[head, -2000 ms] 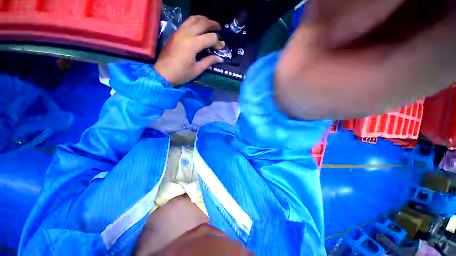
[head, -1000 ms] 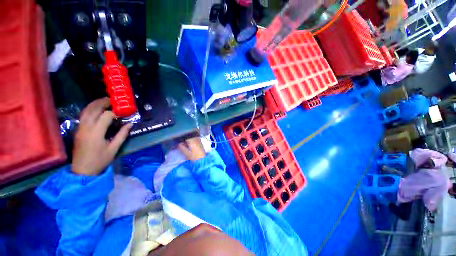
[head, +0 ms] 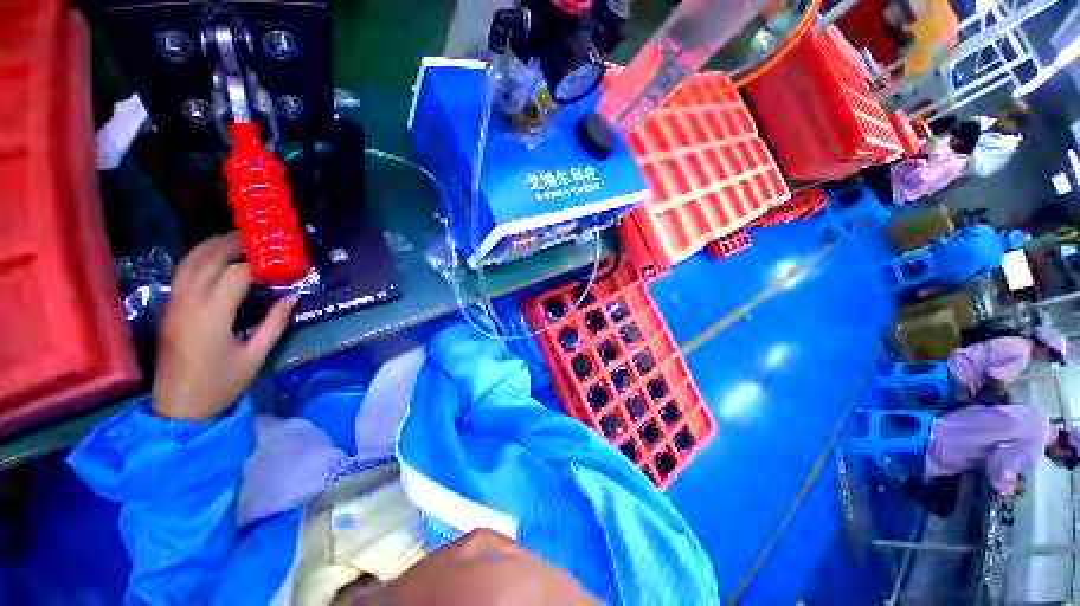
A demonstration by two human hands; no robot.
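Note:
My left hand (head: 213, 322) is at the front of the black test fixture (head: 355, 270), fingers and thumb curved around the lower end of the ribbed red clamp grip (head: 267, 211). A small shiny glint (head: 303, 283) shows between the grip end and my thumb; whether my fingertips hold it is unclear. The silver clamp linkage (head: 235, 73) runs back from the grip, which points towards me. My right hand is not visible; its blue sleeve (head: 476, 361) ends at the bench edge.
Red tray stack (head: 53, 225) stands left; blue control box (head: 521, 178) with regulator (head: 577, 81) and tubing stands right. A tray with dark discs (head: 602, 263) sits lower, near a pale red tray (head: 699, 154). People (head: 989, 444) sit far right.
The raised right arm that covered the fixture has dropped. The right hand, seen at the bench edge one second ago, is now out of sight. The left hand stays at the fixture; the view has turned right.

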